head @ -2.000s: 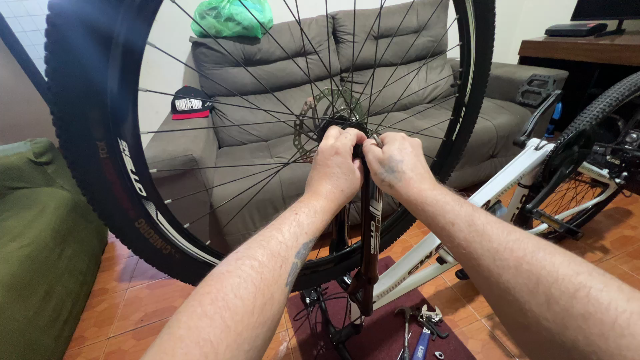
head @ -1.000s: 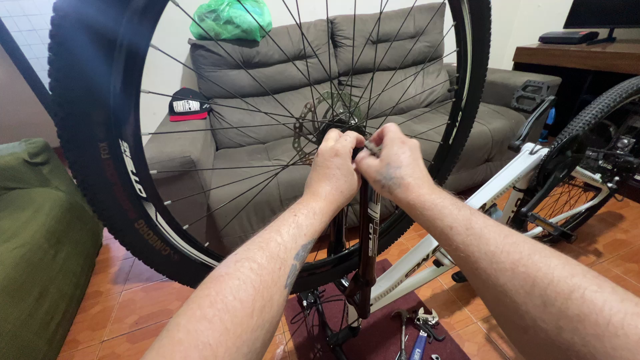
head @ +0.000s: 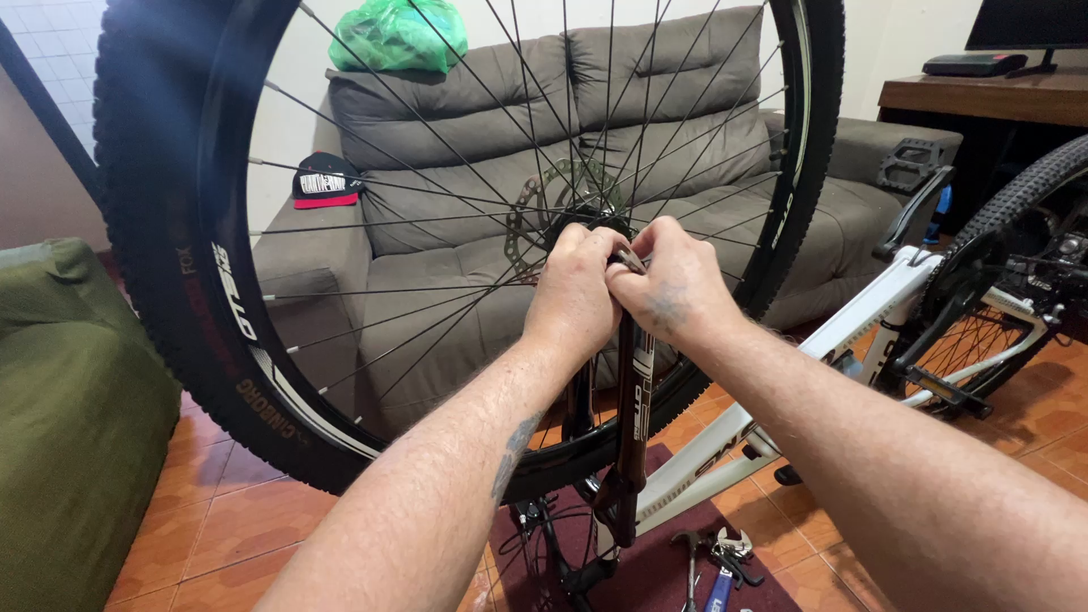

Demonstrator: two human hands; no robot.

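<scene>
A bicycle stands upside down, its white frame [head: 705, 484] at the right and its front wheel's black tire [head: 153, 255] upright before me. My left hand [head: 578, 289] is at the wheel hub [head: 586, 223], on top of the black fork leg [head: 633, 425]. Beside it, touching, my right hand [head: 676, 285] pinches a small metal piece [head: 629, 259] between thumb and fingers; the piece looks like a lever or flat part, partly hidden. The fingers cover the axle end. Behind the hub a disc brake rotor [head: 527, 229] shows through the spokes.
A hammer [head: 690, 561] and an adjustable wrench [head: 721, 586] lie on a dark red mat [head: 769, 595] below. A grey sofa [head: 459, 280] stands behind the wheel, a green covered seat [head: 76, 408] at the left. The rear wheel [head: 1011, 195] and a pedal [head: 914, 163] rise at the right.
My right hand's fingers have shifted at the hub, and the metal piece now shows between the hands. The left hand stays at the hub.
</scene>
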